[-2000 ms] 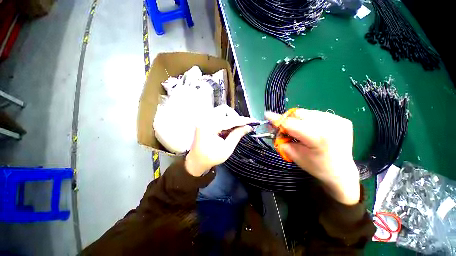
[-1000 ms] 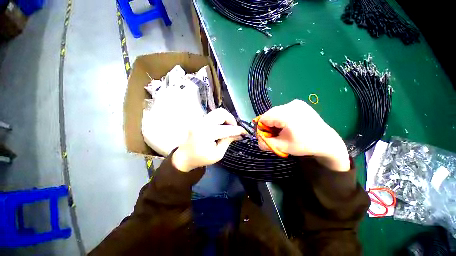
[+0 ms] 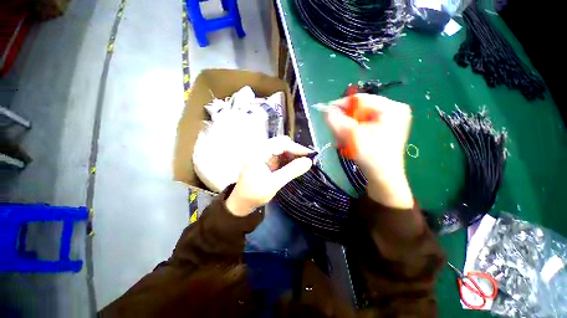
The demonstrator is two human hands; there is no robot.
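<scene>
My left hand (image 3: 267, 174) pinches the end of a black cable (image 3: 314, 155) between thumb and fingers; thin whitish strands stick out at its tip. My right hand (image 3: 373, 127) is blurred and raised over the table, up and right of the left hand, closed around orange-handled scissors (image 3: 351, 146). The scissors do not touch the cable. A pale blurred piece shows at the right fingertips; I cannot tell if it is a blade or a strand. The cable bundle (image 3: 317, 205) curves over the table edge below my hands, partly hidden by my right sleeve.
An open carton (image 3: 186, 146) with white plastic stands left of the table. On the green table (image 3: 398, 62) lie a fanned bundle (image 3: 475, 149), far coils (image 3: 348, 28), a knobby bundle (image 3: 497, 59), a yellow band (image 3: 412, 150), a parts bag (image 3: 528, 261) and red scissors (image 3: 477, 290). Blue stools (image 3: 214, 25) stand on the floor.
My right hand with the scissors has moved up and away from the cable end. My left hand still pinches the cable. The view has shifted back and forth, and the whitish strands now show at the tip.
</scene>
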